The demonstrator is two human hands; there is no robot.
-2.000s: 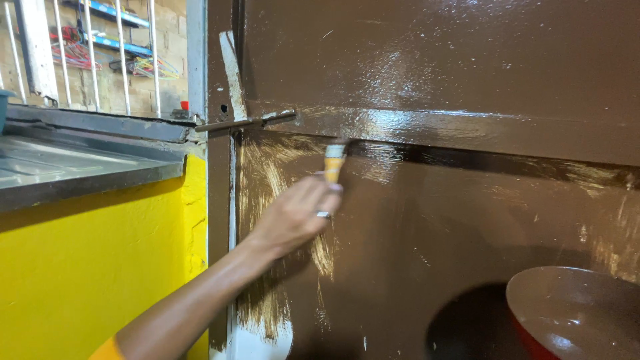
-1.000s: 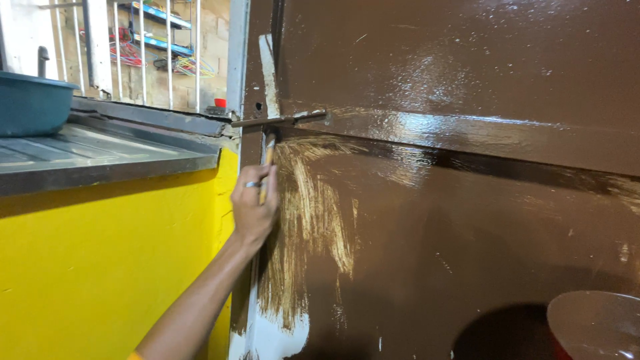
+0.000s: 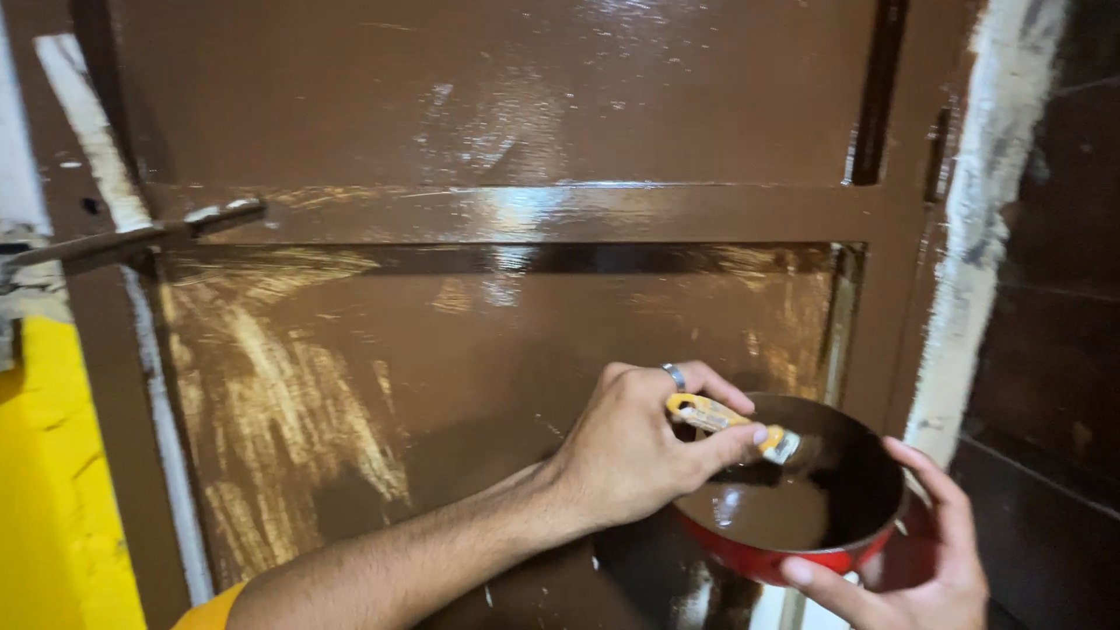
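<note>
A small paintbrush with a yellow handle (image 3: 707,413) is in my left hand (image 3: 634,437), pinched between thumb and fingers; a ring is on one finger. Its metal ferrule points down over a red bowl (image 3: 744,556), and the bristles are hard to make out against the brown paint (image 3: 770,516) inside. My right hand (image 3: 927,551) grips the bowl's right side, thumb low on the front and fingers at the far rim. Behind them stands a panelled door (image 3: 490,376) with glossy brown paint, streaky and lighter at the lower panel's left and right sides.
A metal bolt bar (image 3: 131,243) juts across the door's left edge. At the far left is a yellow wall (image 3: 61,490). A rough whitish strip (image 3: 971,236) runs down the right side of the frame, beside dark tiles (image 3: 1050,350).
My left hand with the brush has moved from the door's left edge to the bowl. My right hand now shows, holding the bowl. The view has swung right.
</note>
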